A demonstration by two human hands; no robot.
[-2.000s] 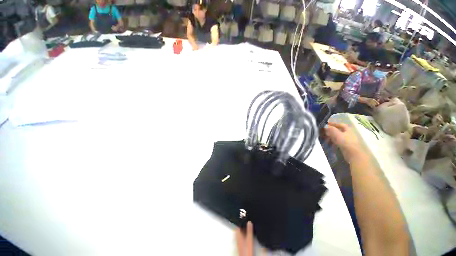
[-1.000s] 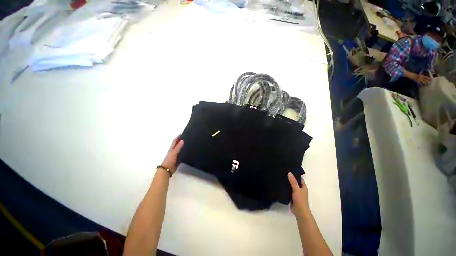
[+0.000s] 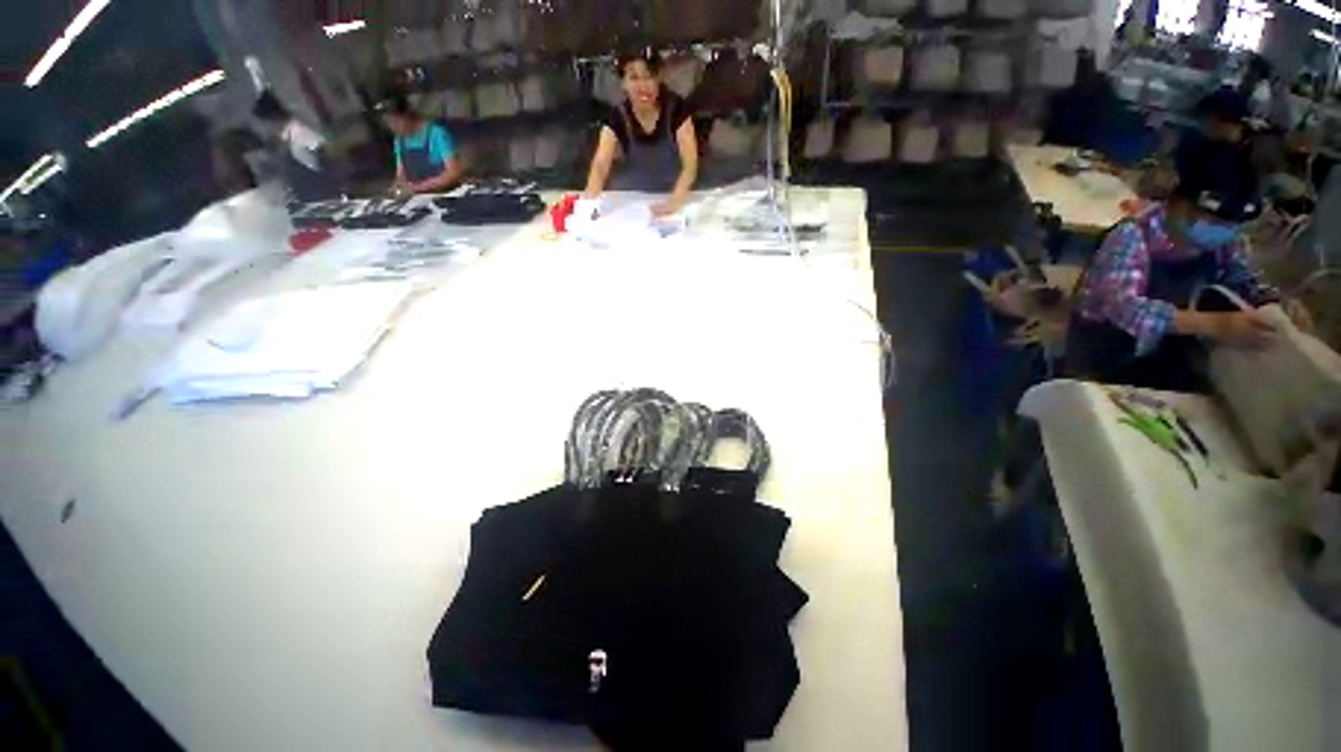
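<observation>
A stack of flat black handbags [image 3: 633,588] lies on the white table near its front edge, its lower end reaching the bottom of the picture. The edges of the bags are fanned out unevenly. Paired grey handles in shiny clear wrap [image 3: 640,438] stick out from the far side of the stack. A small pale strip and a small silvery mark show on the top bag. Neither my left hand nor my right hand is in view.
White sheets [image 3: 287,345] lie stacked on the table's left. A red tape dispenser [image 3: 563,213] is near the far edge, where a person leans on the table. At right, green-handled snips [image 3: 1162,429] lie on a neighbouring table, and a masked person handles a beige bag [image 3: 1282,367].
Both hands have let go of the black bags and left the picture. The camera view has tilted up, showing the far side of the table and the people there.
</observation>
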